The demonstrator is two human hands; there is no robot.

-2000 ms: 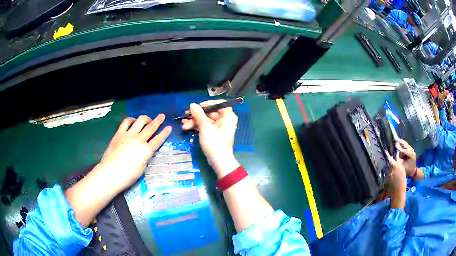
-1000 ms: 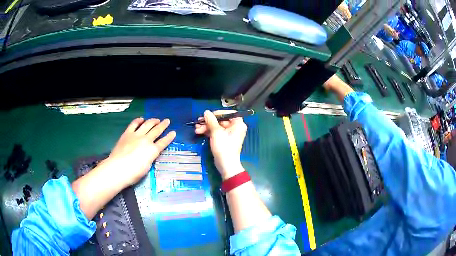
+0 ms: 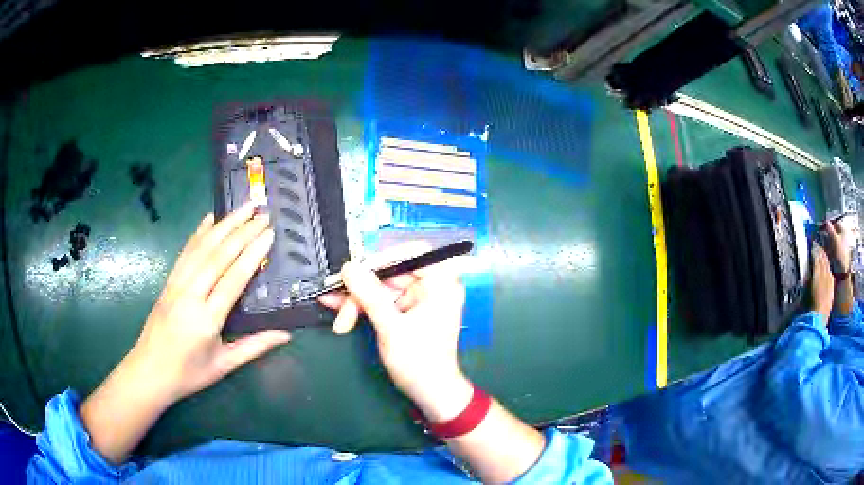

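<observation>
A dark grey phone housing (image 3: 275, 204) with oval dark marks and an orange-gold flex cable (image 3: 255, 180) lies on a black foam tray (image 3: 328, 189). My left hand (image 3: 204, 298) rests with spread fingers over the housing's left and lower part, hiding some of it. My right hand (image 3: 412, 322), with a red wrist band (image 3: 461, 413), holds black tweezers (image 3: 422, 261). The tweezers' tip is at the lower right end of the housing. I cannot tell if the tip holds a piece. Pale strips (image 3: 426, 172) lie on blue film (image 3: 407, 85) right of the tray.
Small black pieces (image 3: 66, 182) lie in loose piles at left. Yellow tape (image 3: 656, 256) runs down the bench at right. Beyond it stand stacked black foam trays (image 3: 729, 246) beside a neighbouring worker's blue sleeve (image 3: 801, 355). A whitish bundle (image 3: 242, 49) lies at the rear.
The view has shifted down. My right hand has moved the tweezers from the blue film to the housing's lower end. My left hand has moved from beside the film onto the housing, now largely uncovered.
</observation>
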